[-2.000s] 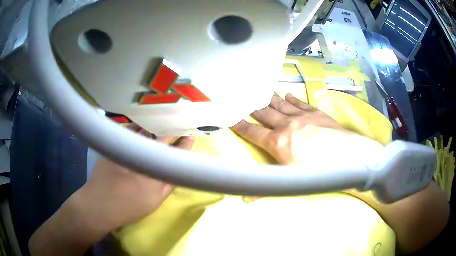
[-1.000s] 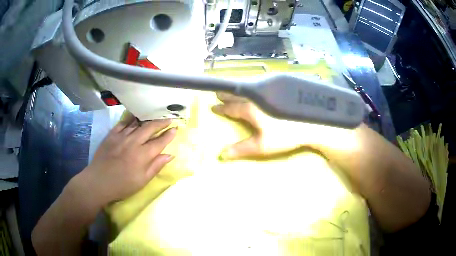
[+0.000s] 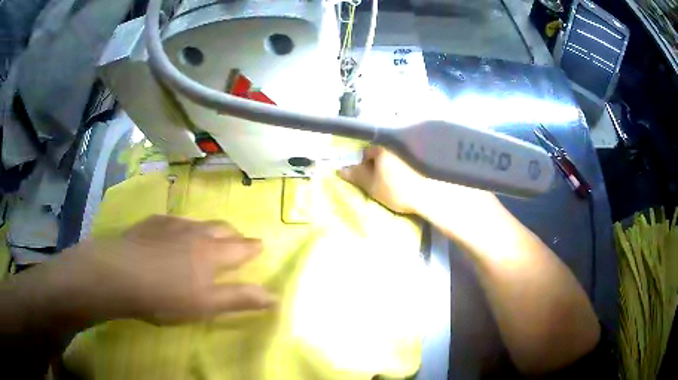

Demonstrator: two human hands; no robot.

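Observation:
The yellow bag body (image 3: 245, 345) lies in front of the machine head, with its right part washed out by glare. A flat yellow jig (image 3: 230, 193) with a rectangular window shows under and in front of the head (image 3: 260, 141). My left hand (image 3: 197, 267) is blurred, over the left part of the yellow piece, fingers apart. My right hand (image 3: 383, 178) is at the yellow piece just right of the head. The lamp covers part of it, and whether its fingers grip anything cannot be told. The needle area is hidden.
The gooseneck lamp (image 3: 476, 157) crosses above my right hand. Dark red thread snips (image 3: 571, 174) lie on the dark metal table (image 3: 520, 230) at right. A yellow strip bundle (image 3: 645, 289) hangs at far right. Grey sheets (image 3: 44, 148) are at left, a grey-framed panel (image 3: 592, 56) upper right.
The jig and bag body have shifted left, and the metal carriage behind has left view. My left hand has moved down and back from the head. My right hand is still near the head's right side.

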